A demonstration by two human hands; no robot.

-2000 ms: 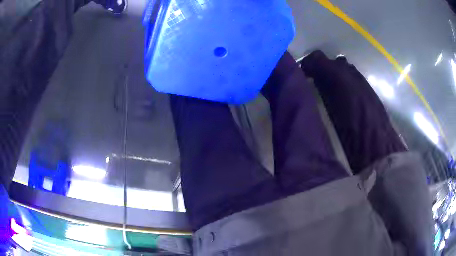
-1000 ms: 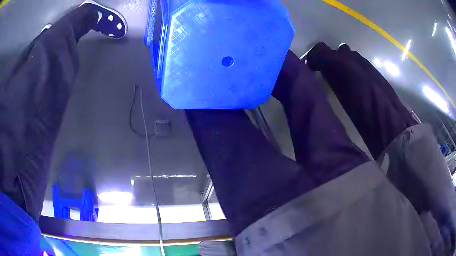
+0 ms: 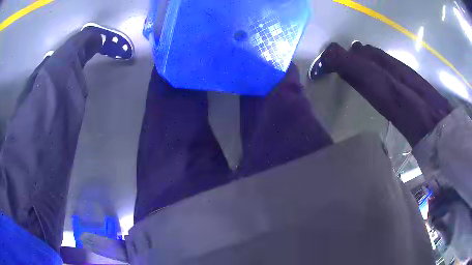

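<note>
Neither of my hands can be seen. A bright blue plastic stool [image 3: 222, 52] with a small centre hole in its seat fills the top middle, cut off by the upper edge. Dark trousered legs [image 3: 176, 140] run from the stool down to a large grey garment [image 3: 290, 212], which covers the lower middle close to the camera. I cannot tell whose legs these are. A pale, blurred strip [image 3: 103, 246] lies left of the garment; I cannot tell what it is.
A person in dark trousers [image 3: 49, 134] and blue clothing [image 3: 26, 246] stands at the left. Another in dark trousers [image 3: 393, 93] and grey clothing [image 3: 450, 145] is at the right. A blue object [image 3: 96, 222] is low left. Yellow lines [image 3: 383, 19] cross the grey floor.
The grey garment fills more of the lower middle and reaches further left. The floor cable and green-topped edge have left view. The stool sits higher in the picture, and a right-hand shoe shows more clearly.
</note>
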